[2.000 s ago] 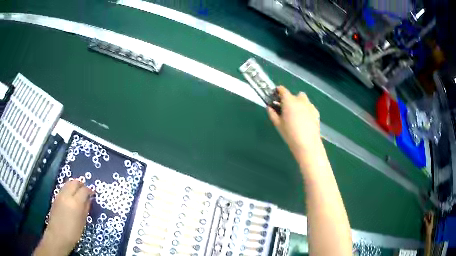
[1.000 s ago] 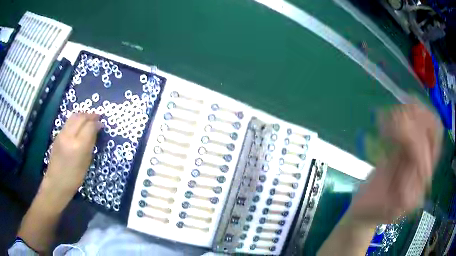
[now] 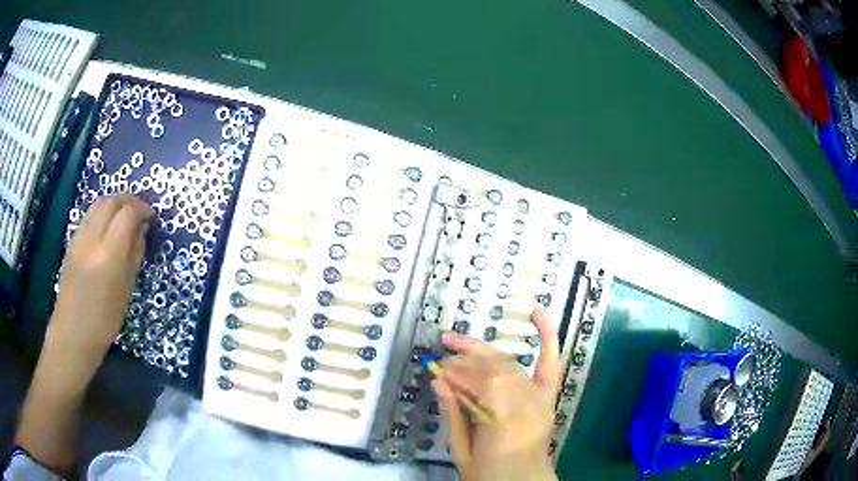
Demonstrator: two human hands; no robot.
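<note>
My left hand (image 3: 105,258) is over the dark ring tray (image 3: 146,141), fingertips down among loose silvery rings (image 3: 193,193); whether it pinches a ring is hidden. My right hand (image 3: 503,399) holds a small brush (image 3: 466,402) with a yellow handle and a blue part near its tip. The tip is over the grey bar fixture (image 3: 431,310), which lies across the cream slotted tray (image 3: 315,254). Dark round ring-like parts sit at the ends of the slots. Some slots have parts at one end only.
A blue bin (image 3: 659,404) with a round metal pot (image 3: 720,402) stands at right, beside a ring pile (image 3: 764,376). A dark strip fixture (image 3: 579,348) lies right of the tray. A spare slotted tray (image 3: 33,113) is far left. The green conveyor (image 3: 527,113) runs beyond; a red bin (image 3: 802,80) is across.
My right hand released a bar fixture over the conveyor, came back and now holds the brush over the bar on the tray. My left hand stays at the rings. The view has shifted.
</note>
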